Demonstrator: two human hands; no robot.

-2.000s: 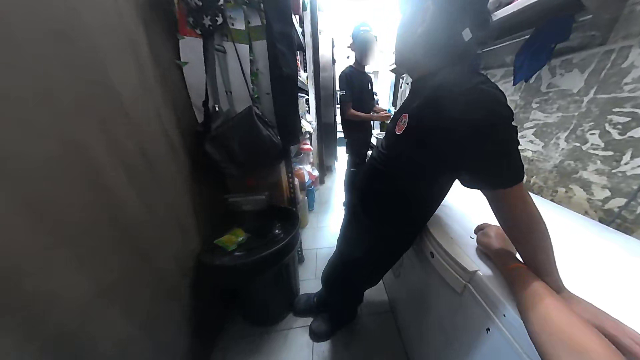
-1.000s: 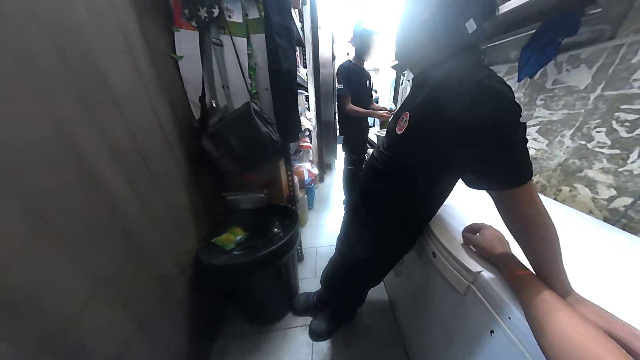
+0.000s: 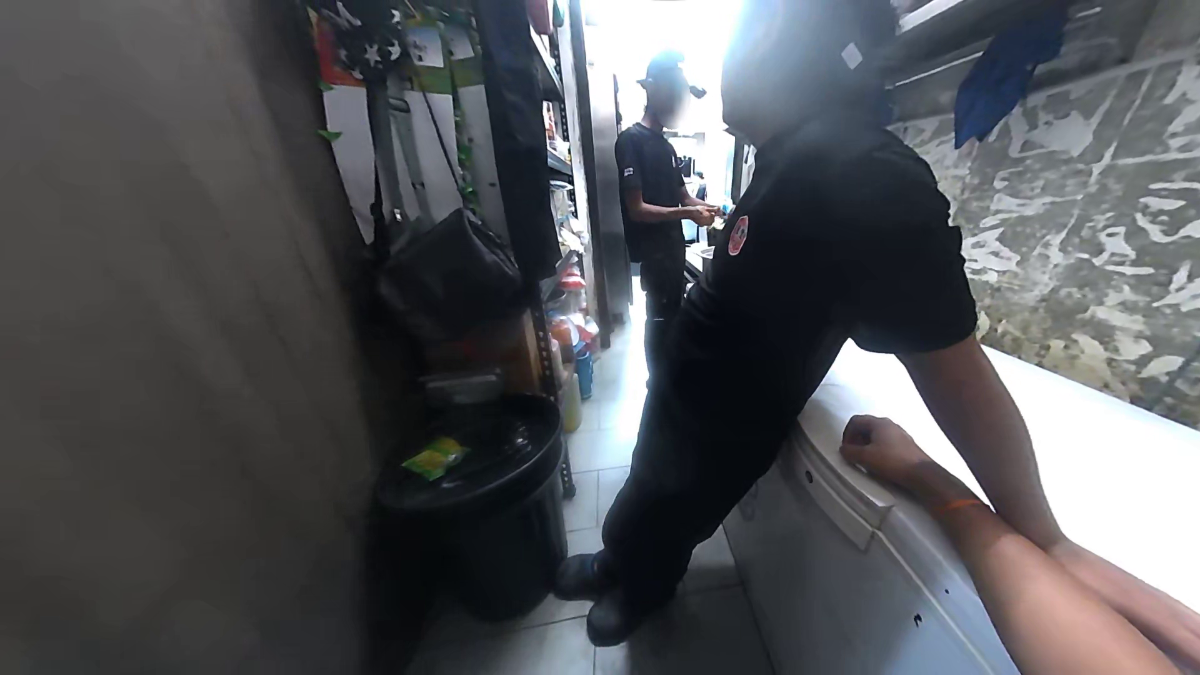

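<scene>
My right hand [image 3: 881,450] rests near the front edge of a white chest freezer's lid [image 3: 1078,441]. Its fingers are loosely curled, with nothing visible in them, and an orange band [image 3: 960,504] circles the wrist. Beside my forearm, a person in black clothes [image 3: 806,281] leans on the freezer, one bare arm [image 3: 984,422] braced on the lid. That arm's hand is out of sight or hidden by my forearm. The freezer's handle [image 3: 839,502] lies just below my hand. My left hand is out of view.
A black lidded bin [image 3: 497,525] bearing a green and yellow packet [image 3: 436,457] stands left of the tiled aisle. Above it hangs a black bag [image 3: 450,272]. Further back, another person [image 3: 652,187] stands by shelving with bottles [image 3: 572,398]. A blue cloth [image 3: 1008,75] hangs at right.
My right hand has shifted a little left along the freezer lid, toward its front edge. The leaning person stays in about the same pose.
</scene>
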